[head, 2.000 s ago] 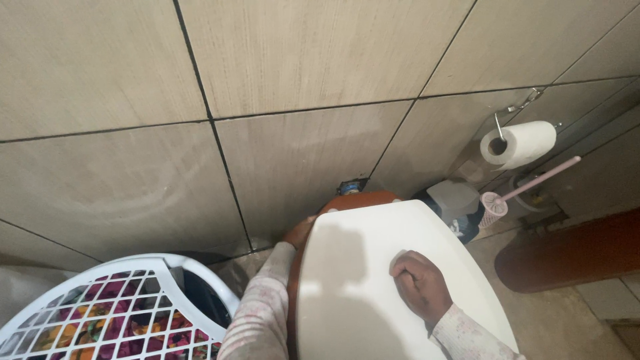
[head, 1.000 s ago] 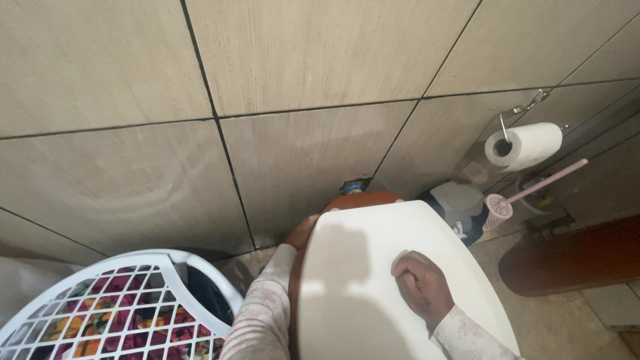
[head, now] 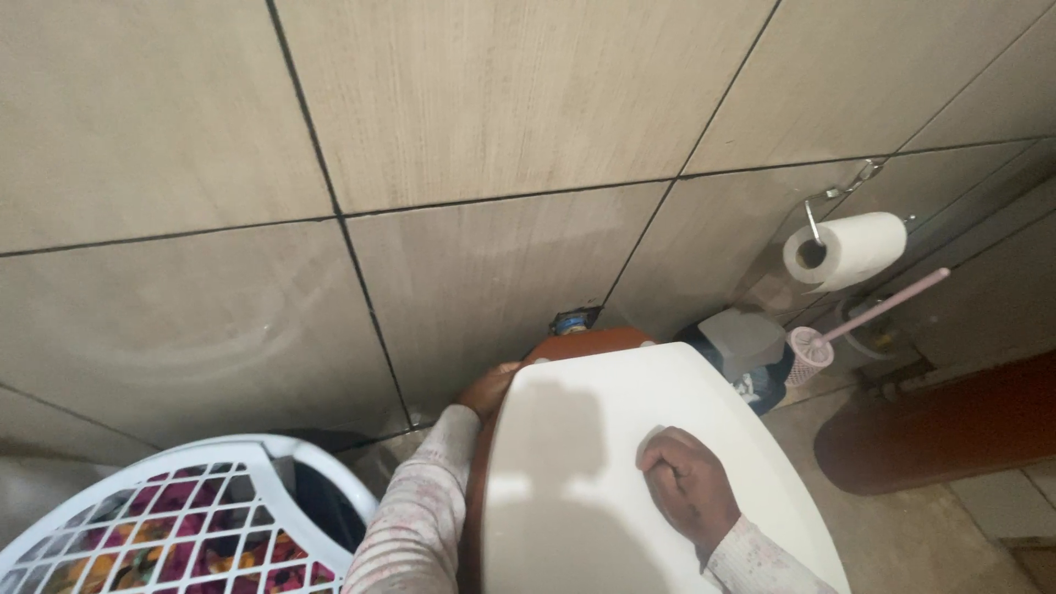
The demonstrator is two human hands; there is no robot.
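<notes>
A white toilet lid (head: 569, 495) lies closed over a reddish-brown toilet (head: 577, 342) against the tiled wall. My right hand (head: 689, 487) is curled into a fist and rests on top of the lid; whether anything is inside it cannot be seen. My left hand (head: 491, 389) reaches down along the left rear side of the toilet, its fingers mostly hidden by the lid's edge. Behind the lid, a blue pipe fitting (head: 571, 322) sits in a hole in the wall.
A white plastic laundry basket (head: 264, 487) with colourful cloth stands at the left. On the right are a toilet paper roll (head: 862, 247) on a wall holder, a pink toilet brush (head: 887, 305) in its holder, a dark bin (head: 738, 346) and a reddish-brown pedestal (head: 940, 421).
</notes>
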